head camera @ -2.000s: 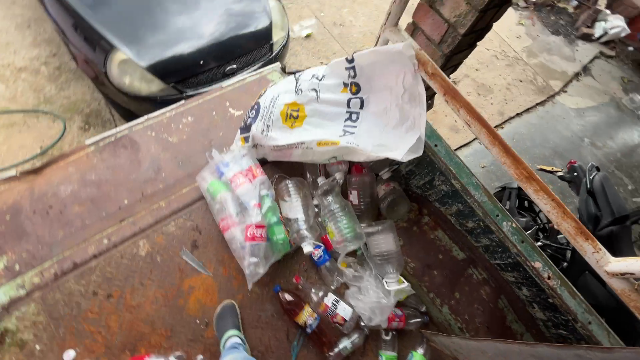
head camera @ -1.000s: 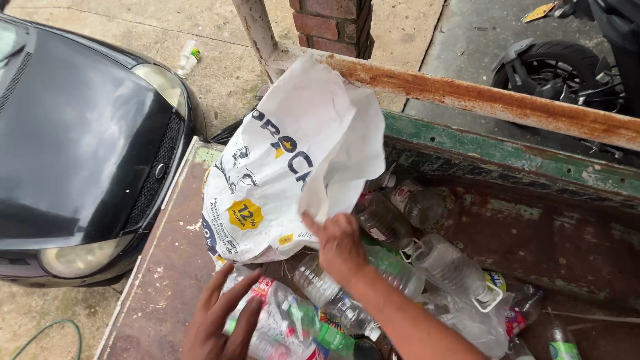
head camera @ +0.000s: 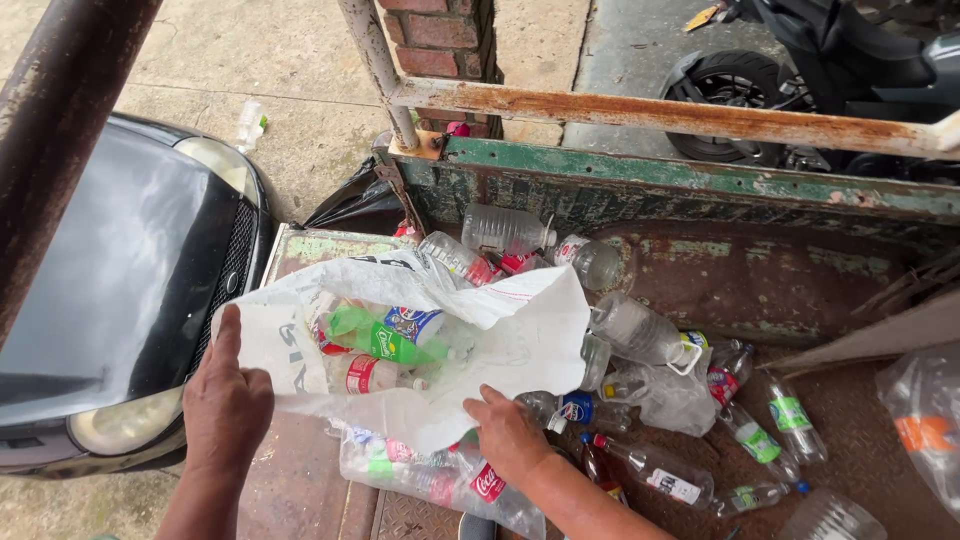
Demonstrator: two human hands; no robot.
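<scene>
A white woven plastic sack (head camera: 525, 330) lies with its mouth spread, showing plastic bottles inside, among them a green bottle (head camera: 382, 337). My left hand (head camera: 229, 405) grips the sack's left rim, forefinger stretched along it. At the near rim, my right hand (head camera: 506, 431) holds the edge between thumb and fingers. Just below the sack rests a clear plastic bag of bottles (head camera: 442, 472), partly behind my right forearm. Loose empty bottles lie to the right, including a large clear jug (head camera: 637, 330) with a handle and a clear bottle (head camera: 667, 472) with a red cap.
A rusty metal rail (head camera: 600, 112) runs above the green side wall (head camera: 675, 176) of the truck bed. A black car (head camera: 127, 285) stands at left, a motorcycle (head camera: 832, 67) beyond the rail. A dark rusty bar (head camera: 60, 127) crosses the upper left. Another plastic bag (head camera: 926, 427) is at right.
The sack's mouth now faces me, with bottles visible inside; a second ago its printed side showed. My left hand has come onto its left rim. The view has shifted.
</scene>
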